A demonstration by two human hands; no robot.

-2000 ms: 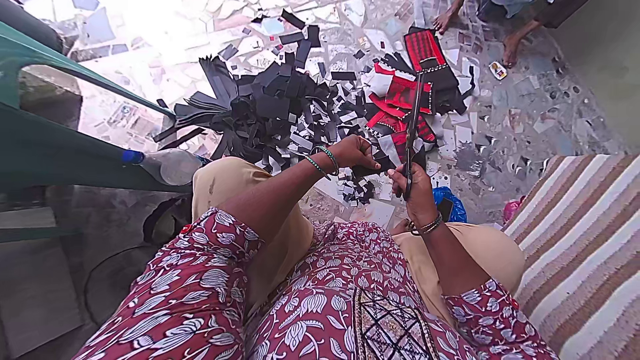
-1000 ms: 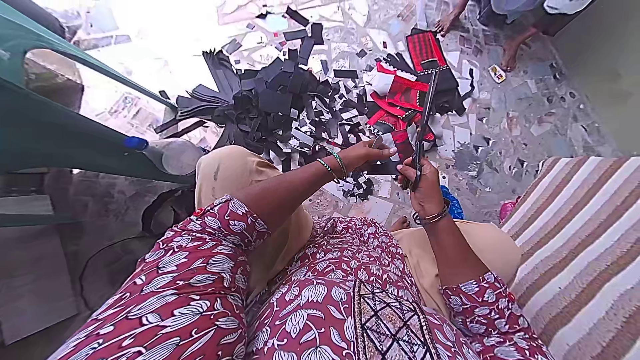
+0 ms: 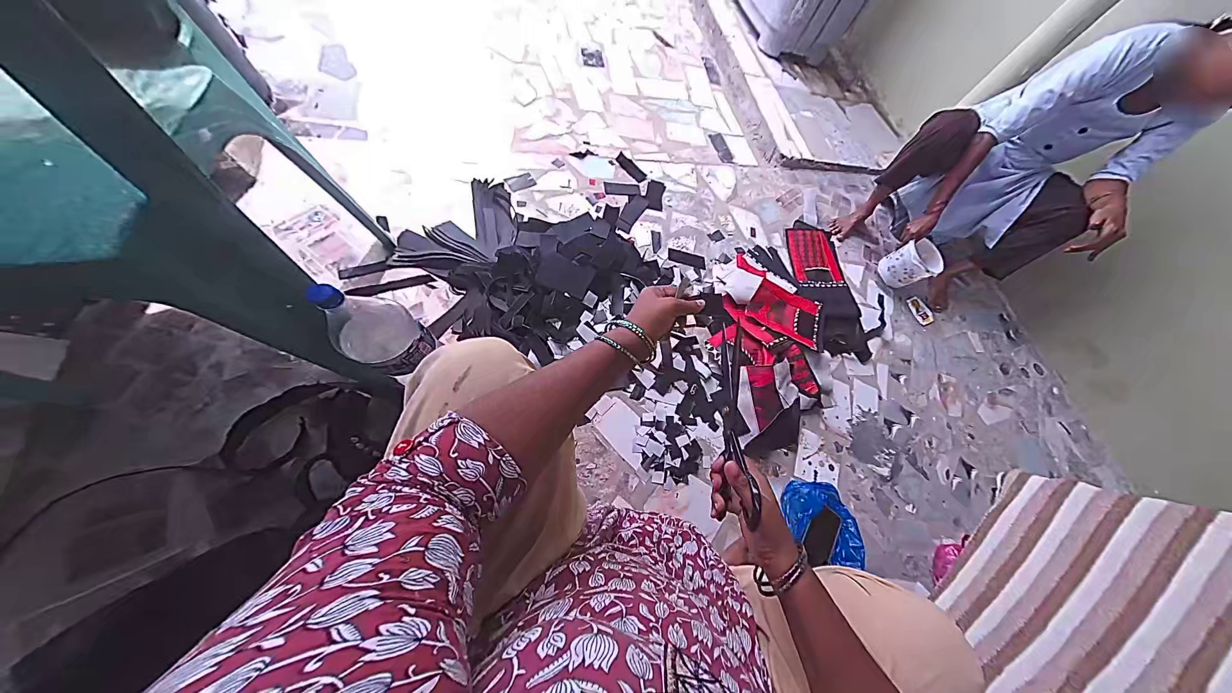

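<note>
My right hand grips the handles of a pair of dark scissors, whose long blades point away from me over the floor. My left hand has its fingers pinched together on a small dark piece, too small to name surely. Beyond that hand lies a large heap of black strips and cut pieces. Red-and-black patterned fabric pieces with white and black parts lie to the right of it. Small black and white cut squares are scattered nearer to me, left of the scissors.
A person crouches at the upper right beside a white patterned cup. At left stands a plastic bottle with a blue cap by green furniture. A blue plastic bag and a striped cloth are at lower right.
My hands were close together near the scissors' blades; now they are apart, the left further left and the right lower. The view has shifted, showing more of the other person and the cup.
</note>
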